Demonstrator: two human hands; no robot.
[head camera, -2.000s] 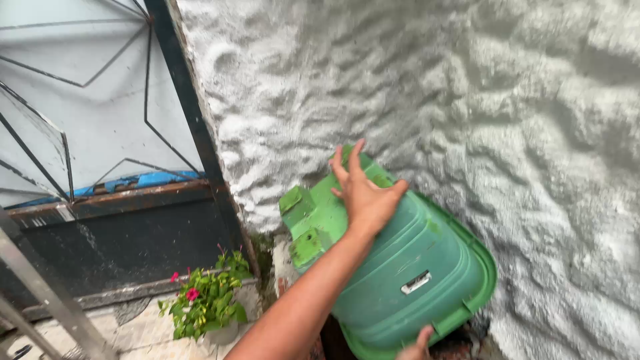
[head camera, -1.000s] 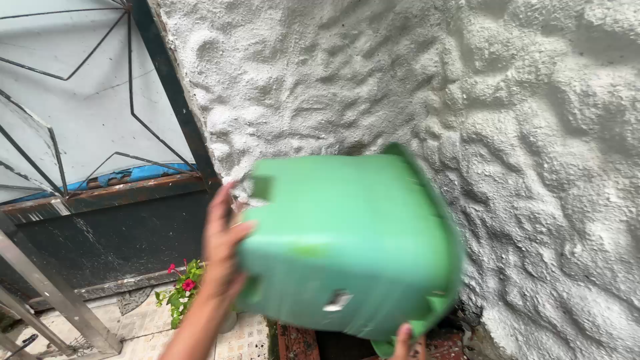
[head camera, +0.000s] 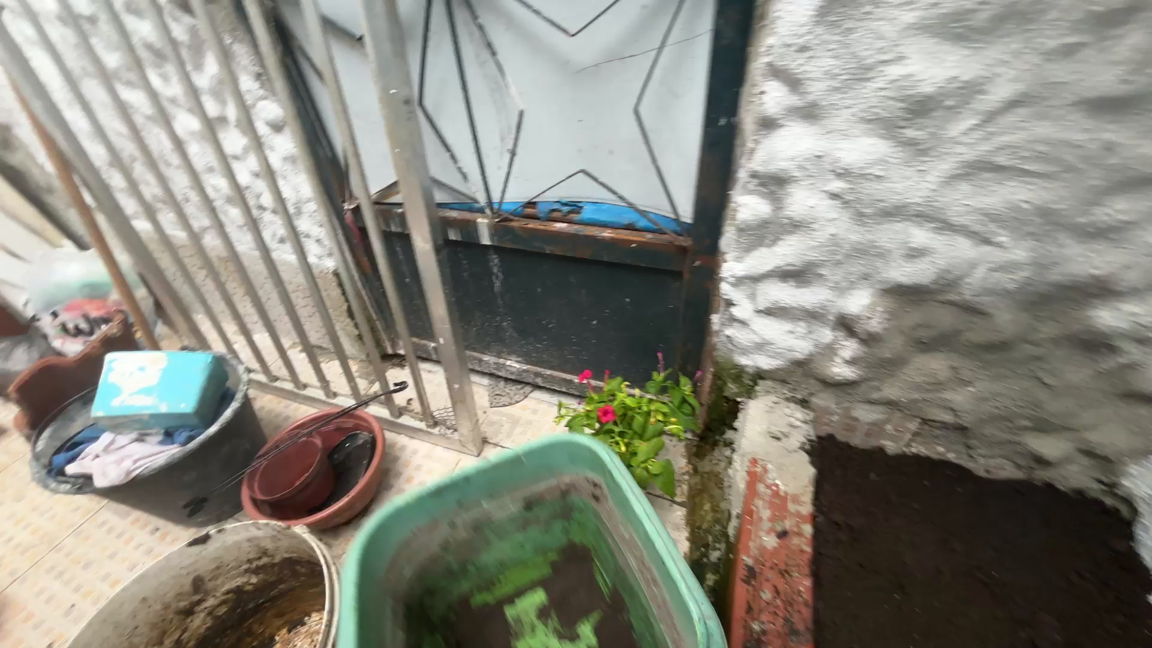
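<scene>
Neither of my hands shows in the view of now. A green plastic tub (head camera: 531, 459) stands upright at the bottom centre, its opening facing up, with dark soil stuck on its inner walls and bottom. Left of it is a round whitish bucket (head camera: 207, 558) with brown residue inside. To the right, a bed of dark soil (head camera: 963, 549) lies behind a low edge with chipped red paint (head camera: 772, 549). A potted plant with pink flowers (head camera: 634, 423) is just behind the tub.
A black bucket (head camera: 193, 477) holds cloths and a light-blue box (head camera: 160, 389). Beside it, a reddish-brown basin (head camera: 369, 481) holds a smaller pot. Metal railings (head camera: 423, 225) stand before a dark metal door (head camera: 567, 301). A rough white wall (head camera: 936, 180) rises at the right.
The green tub, earlier tipped with its bottom up between both my hands, is now upright at the bottom centre. My hands have left the view, which has swung left.
</scene>
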